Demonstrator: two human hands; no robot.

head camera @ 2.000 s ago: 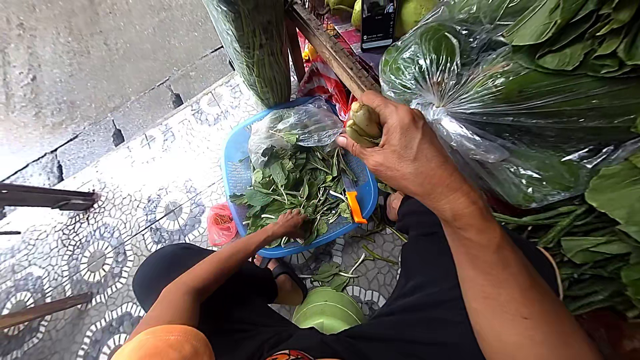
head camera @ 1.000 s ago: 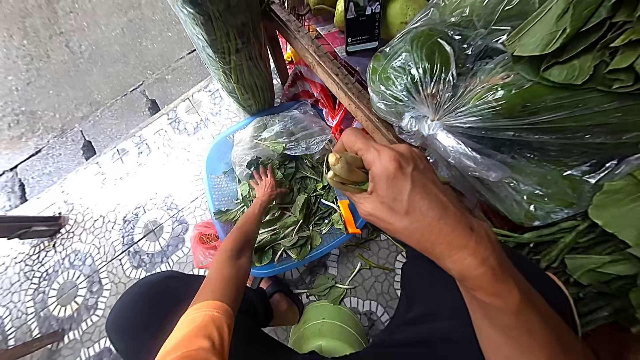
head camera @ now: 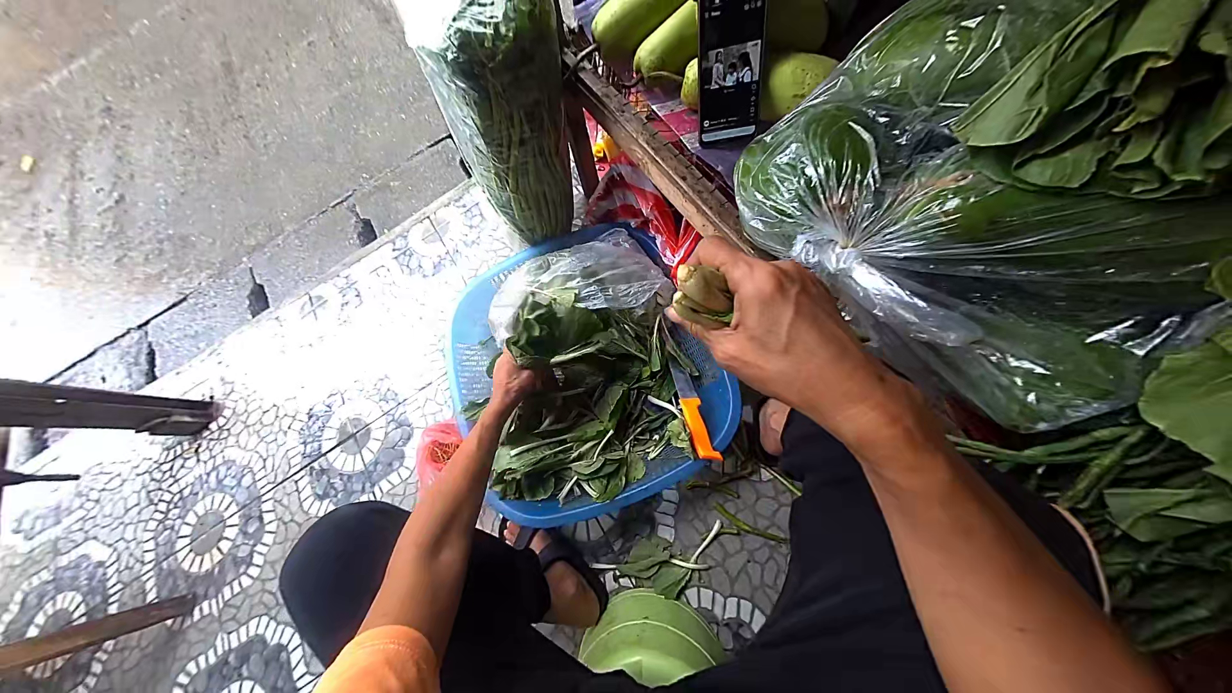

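Observation:
My left hand (head camera: 520, 383) grips a bunch of leafy greens (head camera: 553, 332) at the left side of a blue plastic basket (head camera: 472, 327). Over the basket's right rim, my right hand (head camera: 770, 318) is closed around a bundle of thick pale green stalks (head camera: 703, 294), cut ends toward the left. Loose greens (head camera: 597, 433) fill the basket. A clear plastic bag (head camera: 587, 274) lies at its far end. A knife with an orange handle (head camera: 700, 428) rests along the basket's right side, blade pointing away from me.
Bagged long greens (head camera: 510, 125) stand behind the basket, beside a wooden table edge (head camera: 664, 159). A phone (head camera: 731, 67) leans against green gourds (head camera: 664, 43). Large bagged vegetables (head camera: 962, 231) lie at right. A green plastic container (head camera: 650, 640) and fallen leaves (head camera: 654, 568) are near my feet.
My left hand has gone from lying spread on the greens to gripping a bunch, now lifted toward the plastic bag. My right hand keeps its hold on the stalks.

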